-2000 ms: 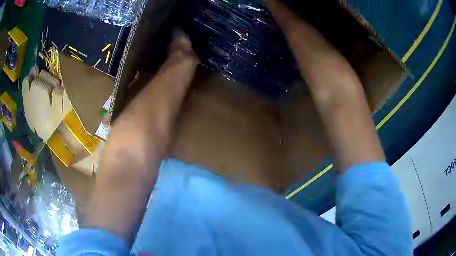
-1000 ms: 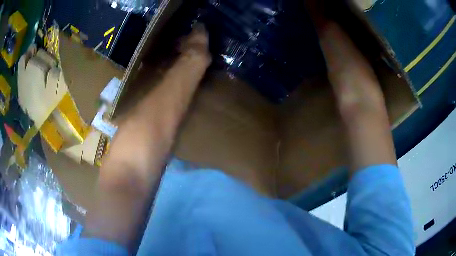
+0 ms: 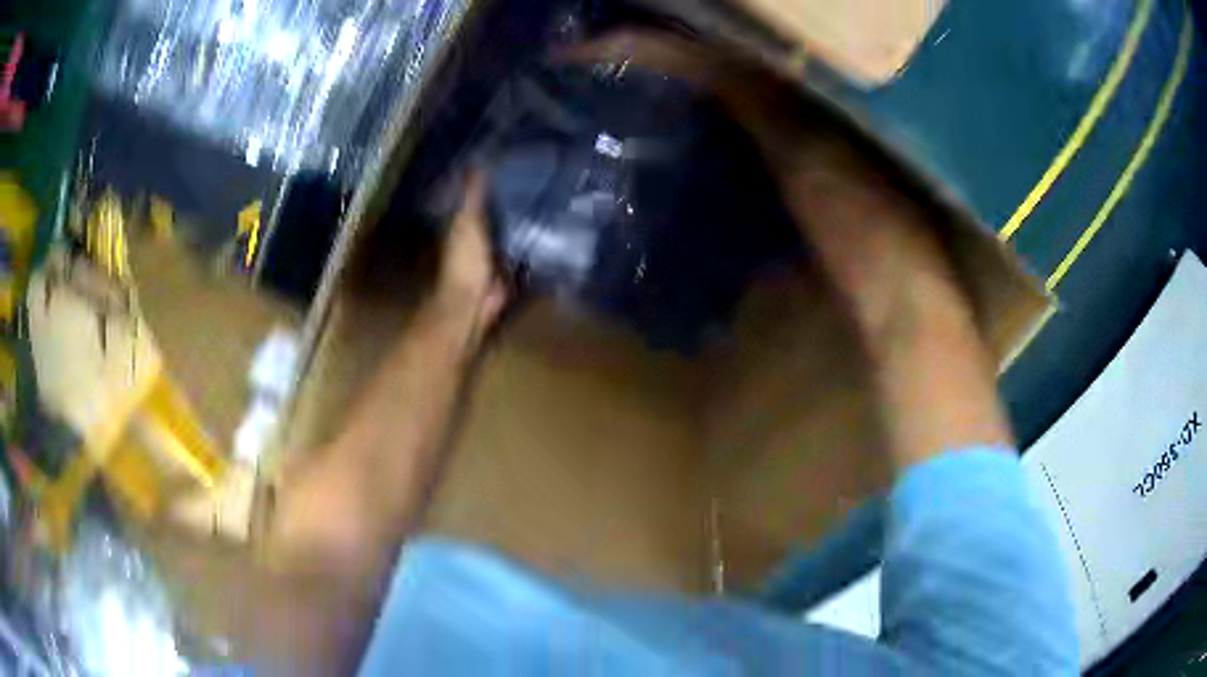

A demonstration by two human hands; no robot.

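A large brown carton (image 3: 569,437) stands open right in front of me. Dark bagged parts (image 3: 662,212) lie inside it, shiny and blurred. My left hand (image 3: 470,258) is in the carton at the left edge of the dark bags, thumb up; its fingers are hidden or blurred, so its grip is unclear. My right forearm reaches in from the right, and my right hand (image 3: 635,56) is at the far side of the bags, dark and blurred, its fingers not clear.
Left of the carton are box blanks (image 3: 86,337), a yellow box (image 3: 179,430), yellow scraps (image 3: 249,232) and a black tabletop (image 3: 172,159). Clear bagged parts (image 3: 265,66) lie at the upper left. A white printed panel (image 3: 1125,463) is at the right, beside the green floor with yellow lines.
My left hand has come lower and its thumb now shows. My right hand has moved left across the far side of the bags. The view has shifted, showing more clear bags at the upper left.
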